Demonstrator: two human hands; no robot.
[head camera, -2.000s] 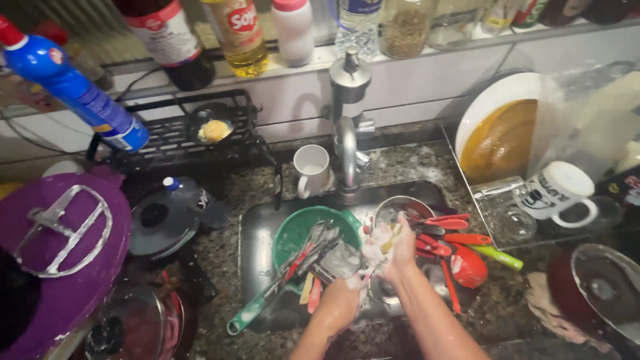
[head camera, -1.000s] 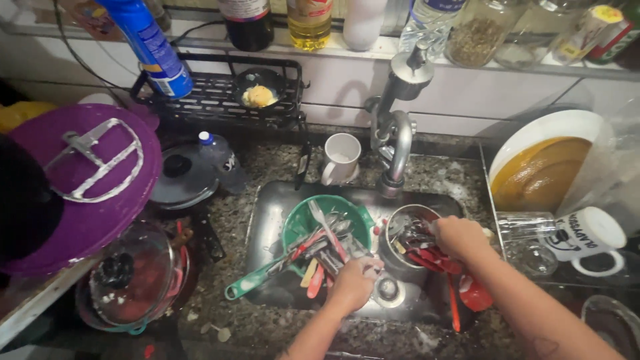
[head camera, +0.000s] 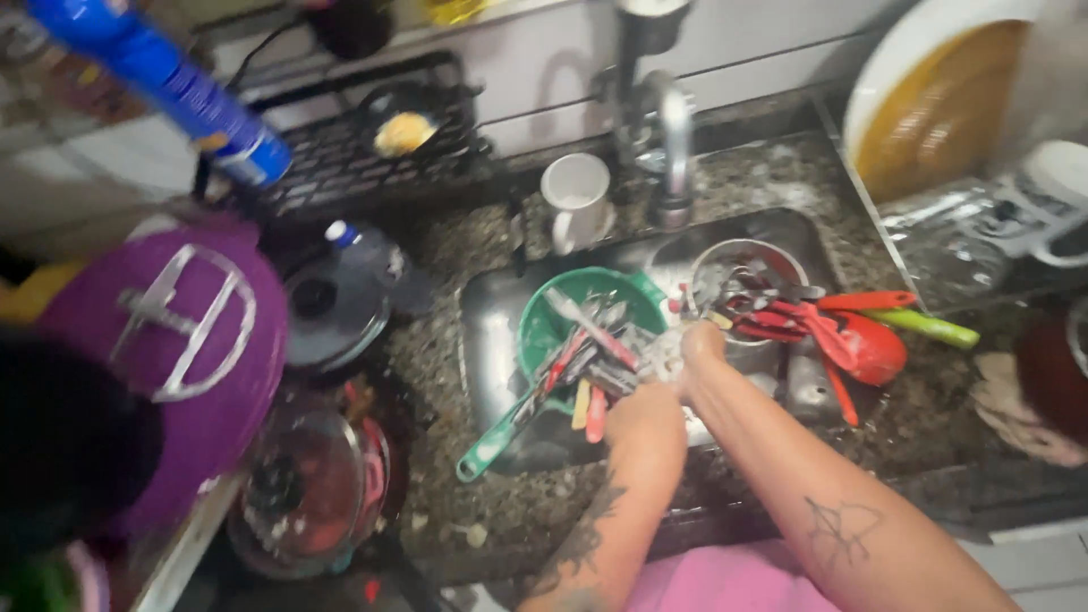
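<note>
My left hand (head camera: 648, 418) and my right hand (head camera: 702, 347) meet over the middle of the metal sink (head camera: 501, 425), around something soapy and pale that blur hides. Just left of them a green plastic strainer (head camera: 535, 310) with a long handle holds cutlery (head camera: 586, 331), some with red handles. To their right, a metal pot (head camera: 795, 255) holds more soapy cutlery. Red utensils (head camera: 875, 348) and a lime-green handle (head camera: 926, 327) lean out over the sink's right side. The faucet (head camera: 676, 153) rises behind.
A white mug (head camera: 575, 191) stands behind the sink. On the left are a clear bottle (head camera: 374, 255), a glass-lidded pot (head camera: 297, 493) and a large purple lid (head camera: 204, 374). A black rack (head camera: 340, 161) holds a sponge (head camera: 405, 134). Glassware (head camera: 960, 255) and a white mug (head camera: 1058, 178) sit at right.
My right hand has moved left from the metal pot, where it was a second ago, to my left hand. My left hand remains beside the strainer. The view has shifted.
</note>
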